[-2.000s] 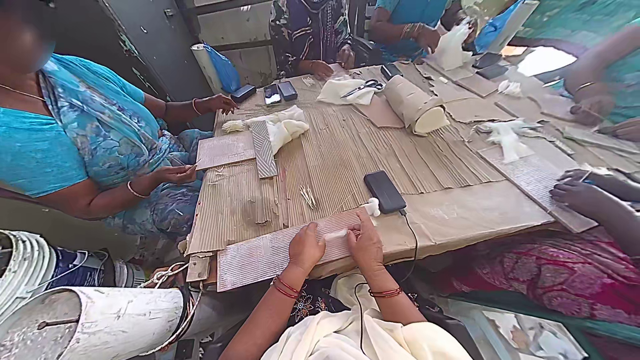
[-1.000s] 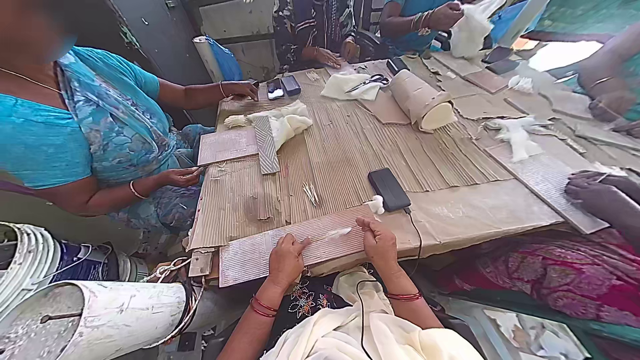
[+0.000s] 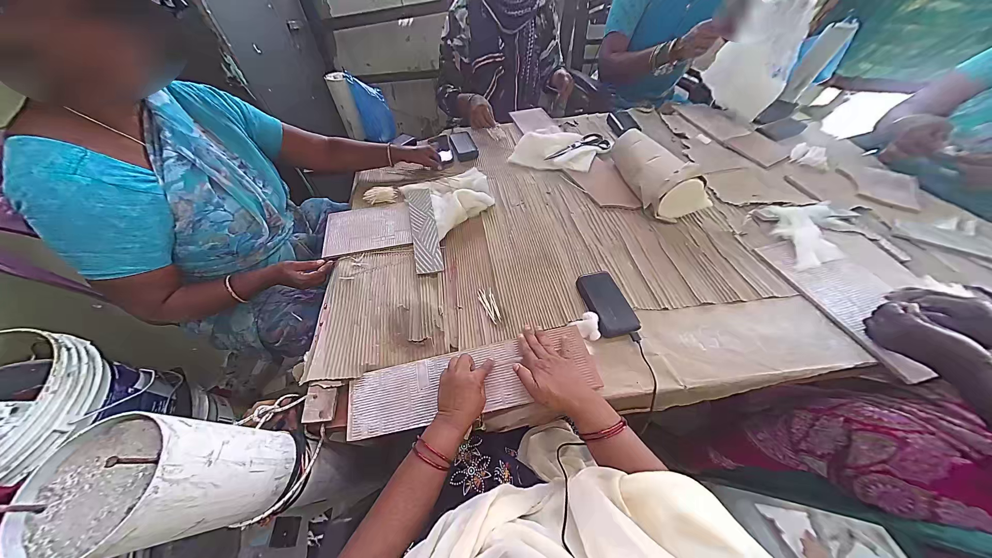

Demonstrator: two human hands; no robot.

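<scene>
A ribbed flat board [image 3: 403,399] lies along the near table edge in front of me. My left hand [image 3: 463,387] rests on its middle with curled fingers; whether something thin is under them cannot be told. To its right, my right hand [image 3: 552,372] lies palm down with spread fingers on the board. Just beyond the board's right end are a small tuft of white cotton [image 3: 589,325] and a black power bank [image 3: 607,304] with a cable. Several thin white cotton wicks [image 3: 489,306] lie on the corrugated cardboard [image 3: 535,248] beyond my hands.
A person at left touches a phone; a patterned strip [image 3: 425,231] and cotton [image 3: 463,203] lie nearby. Scissors [image 3: 577,146] rest on cotton beside a cardboard roll [image 3: 659,174]. At right, a co-worker's hands are over another board [image 3: 845,298]. White buckets [image 3: 225,465] stand at lower left.
The white cotton strand between my hands one second ago is no longer visible there. My right hand has flattened onto the board. The person at left has reached to the phones.
</scene>
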